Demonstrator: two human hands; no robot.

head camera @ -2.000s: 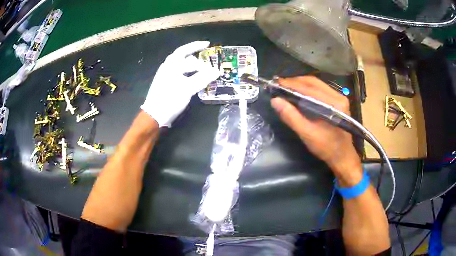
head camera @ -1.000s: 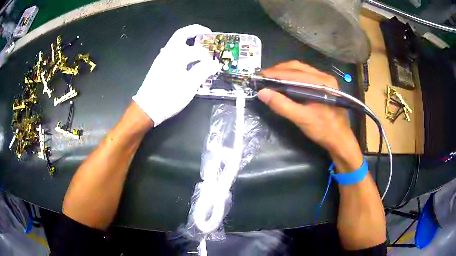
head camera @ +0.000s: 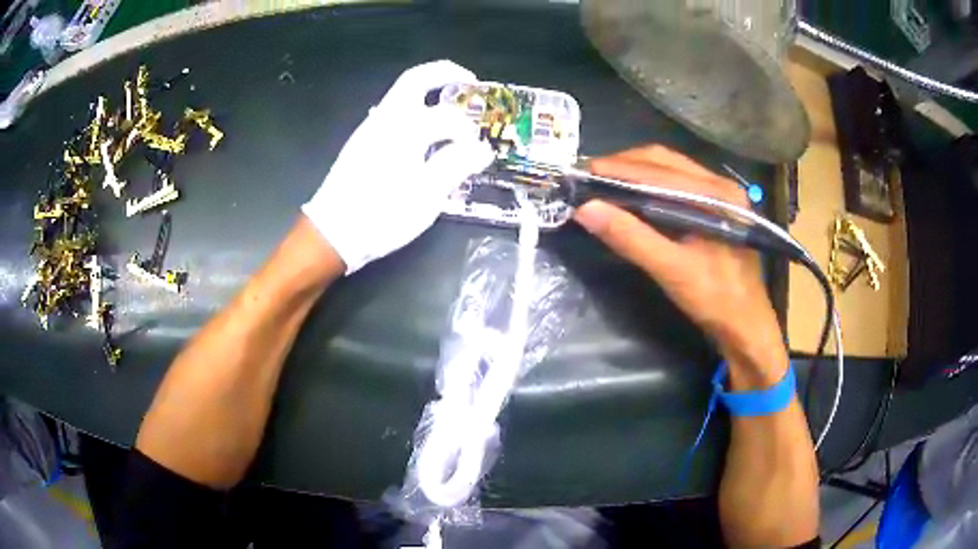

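Observation:
A clear rounded power strip housing (head camera: 557, 108) lies open on the dark mat, with a green circuit board (head camera: 523, 125) and brass strips inside. My left hand (head camera: 402, 172), in a white glove, grips the housing's left side, its fingertips over the inside. My bare right hand (head camera: 681, 231) holds a soldering iron (head camera: 665, 206), its tip inside the lower part of the housing; the exact contact point is too small to tell. A white power cord (head camera: 525, 268) runs from the housing towards me, coiled in a clear plastic bag (head camera: 469, 311).
Brass contact strips (head camera: 67, 257) lie piled on the mat at the left. A translucent fume hood (head camera: 708, 86) hangs at the upper right. A cardboard tray (head camera: 847, 322) at the right holds a black stand (head camera: 867, 161) and more brass strips (head camera: 855, 255). A blue wrist strap (head camera: 759, 395) is on my right wrist.
Since the oldest frame the iron's tip has moved from the housing's right middle down into its lower part. Against one second ago, both hands and the housing appear slightly further right and lower.

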